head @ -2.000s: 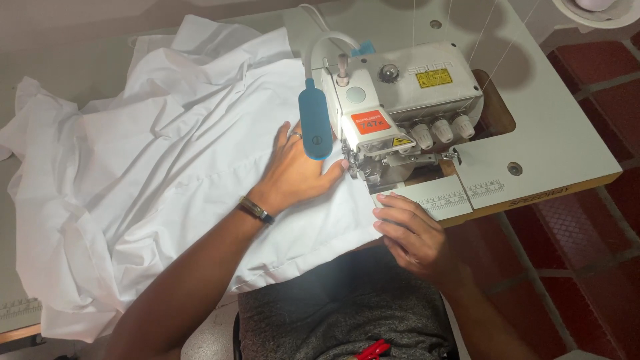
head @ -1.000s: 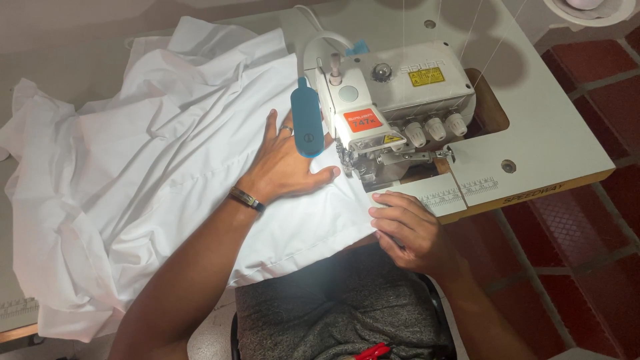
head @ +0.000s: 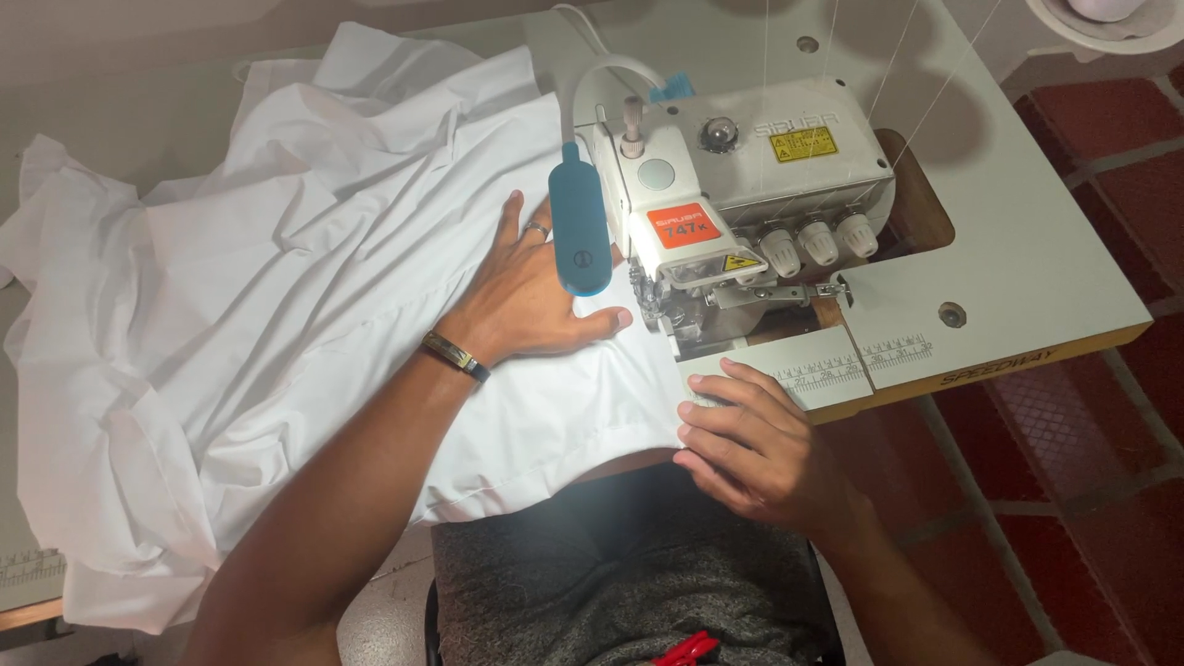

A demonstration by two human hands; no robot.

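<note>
White fabric (head: 305,305) lies in loose folds over the left of the sewing table, its near edge hanging over my lap. My left hand (head: 527,296) rests flat on it with the fingers apart, just left of the presser foot area of a Siruba overlock sewing machine (head: 777,157). A teal lamp head (head: 581,222) on a white flexible neck hides part of that hand. My right hand (head: 758,444) is at the table's front edge, its curled fingertips at the fabric's right corner; whether they pinch it is unclear. Several threads run up from the machine.
The table (head: 1017,250) has printed rulers along its front edge and a cutout behind the tension knobs (head: 818,242). A red object (head: 686,649) lies on my lap. Red floor tiles (head: 1054,435) show at the right, and part of a white round object (head: 1110,26) at the top right.
</note>
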